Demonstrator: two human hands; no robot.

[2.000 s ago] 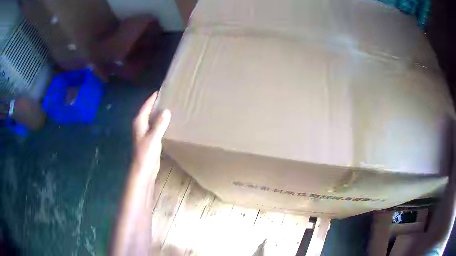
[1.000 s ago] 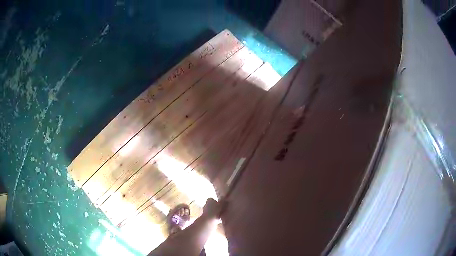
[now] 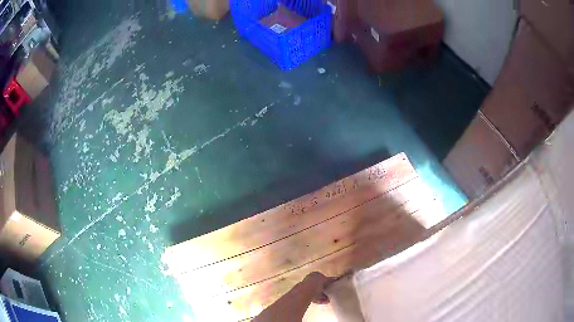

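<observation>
A large brown carton (image 3: 453, 251) fills the lower right, tilted, with its near edge and creased face close to the camera. My left hand (image 3: 308, 294) grips the carton's lower left corner, fingers curled at its edge. Below it lies a slatted wooden pallet (image 3: 296, 233) with handwritten marks along its far board. The carton hides the pallet's right part. My right hand is not in view.
A blue plastic crate (image 3: 286, 41) stands on the worn green floor at the top, beside a brown box (image 3: 403, 31). More cartons (image 3: 484, 148) stand behind at the right. Another carton (image 3: 28, 207) is at the left edge, near a red stool (image 3: 16, 95).
The view has swung from the carton's broad face to the floor and pallet. The carton now lies at the lower right, and my left hand still holds its edge.
</observation>
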